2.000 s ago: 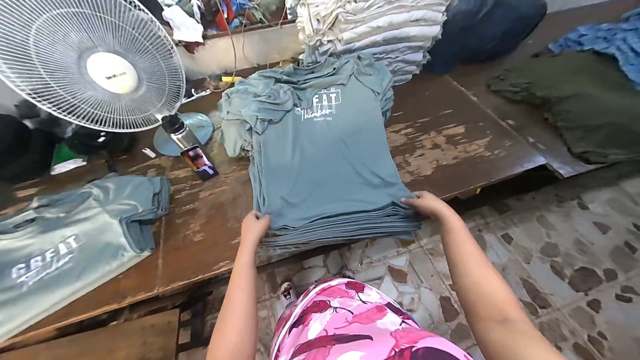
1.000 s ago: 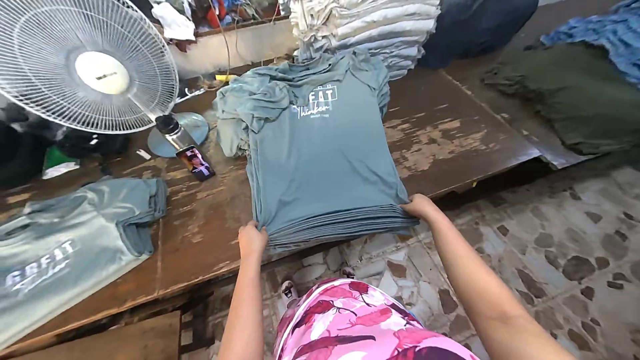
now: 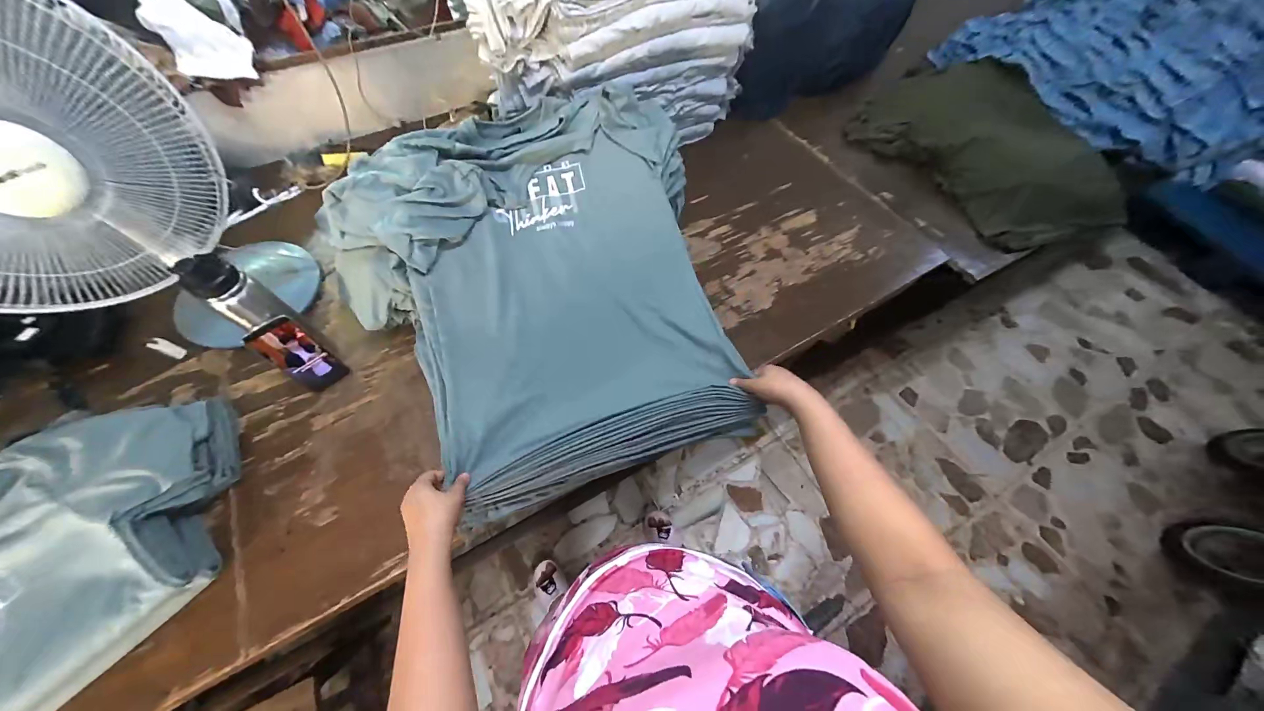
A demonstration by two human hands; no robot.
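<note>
A stack of grey-green T-shirts (image 3: 583, 306) lies on the wooden table, hems toward me and hanging over its front edge. White printed lettering shows on the chest of the top shirt. My left hand (image 3: 434, 499) pinches the left corner of the top shirt's hem between thumb and fingers. At the right hem corner, my right hand (image 3: 775, 387) grips the fabric in the same way. The sleeves and shoulder cloth on the left side of the stack are bunched up.
Left of the stack stand a fan (image 3: 89, 168) and a phone (image 3: 296, 354) on the wooden table (image 3: 326, 494). More folded grey-green shirts (image 3: 109, 494) lie at the near left. Behind are stacked whitish garments (image 3: 632, 49); dark green cloth (image 3: 987, 158) and blue cloth (image 3: 1116, 69) are at the right.
Both hands stay at the hem corners of the top shirt, with only small shifts. The stack and the things around it have not plainly moved.
</note>
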